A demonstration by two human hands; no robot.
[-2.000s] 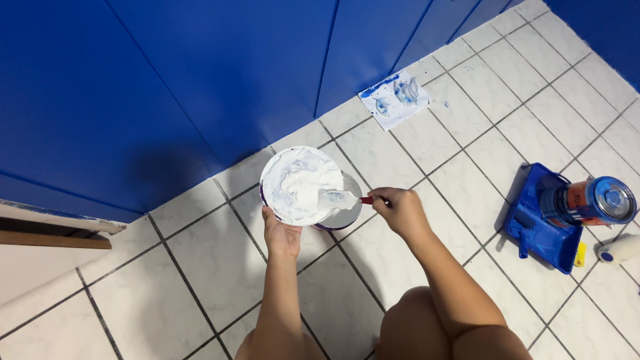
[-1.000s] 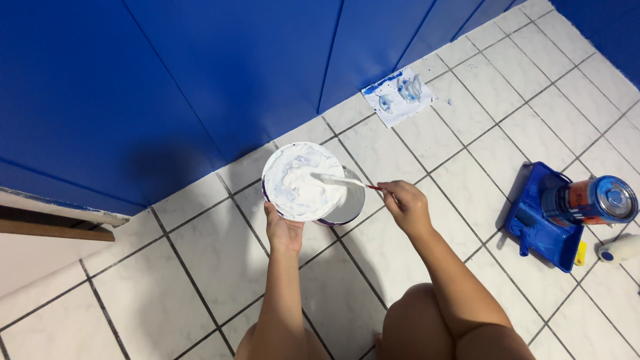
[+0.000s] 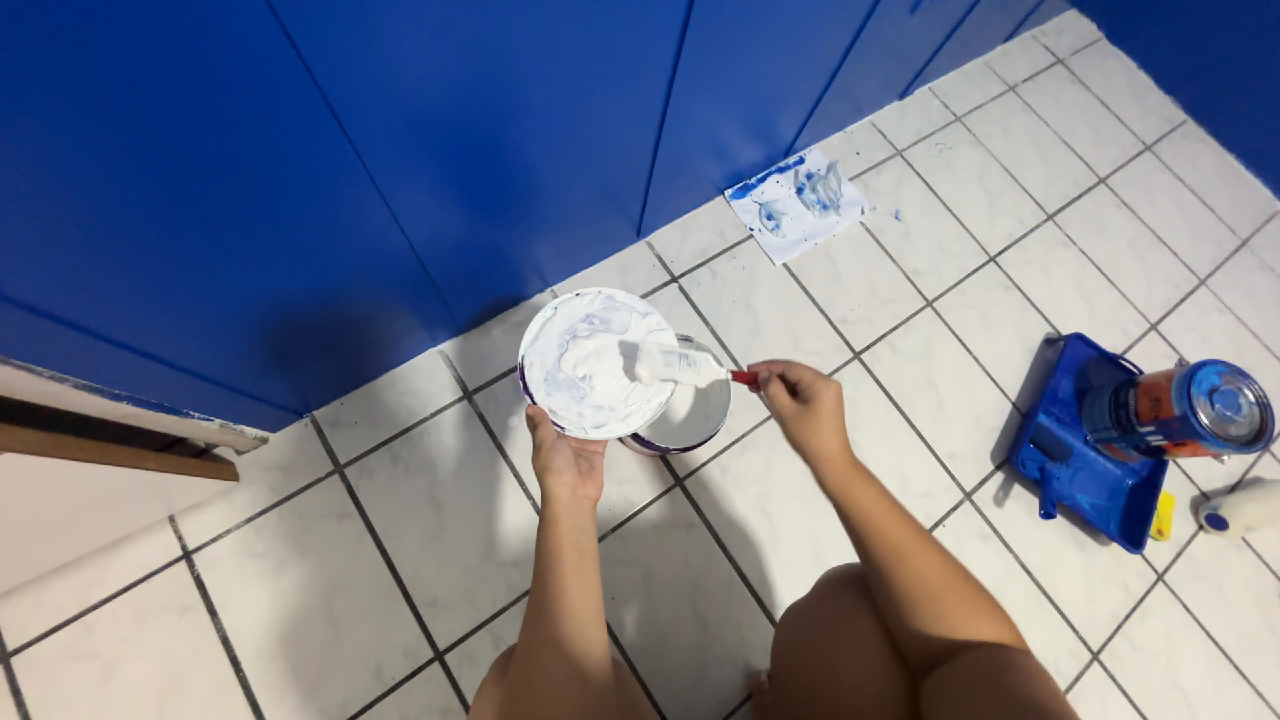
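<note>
A round lid (image 3: 590, 375) coated with thick white paste is held up from below by my left hand (image 3: 566, 455), thumb at its near rim. My right hand (image 3: 805, 405) grips the red handle of a putty knife (image 3: 680, 365), whose white-smeared blade lies over the right part of the lid. Beneath and to the right of the lid, partly hidden by it, an open round tub (image 3: 697, 415) stands on the tiles.
A blue paint tray (image 3: 1080, 440) with a paint can (image 3: 1180, 408) over it sits at right, beside a yellow object (image 3: 1162, 516) and a paint roller (image 3: 1240, 508). Paint-smeared paper (image 3: 797, 207) lies by the blue panelled wall (image 3: 500, 130). A wooden edge (image 3: 110, 455) is at left.
The knife in my right hand has moved over the lid and its blade has turned; one second ago it appeared narrow, and now its flat side shows. My left hand keeps holding the lid.
</note>
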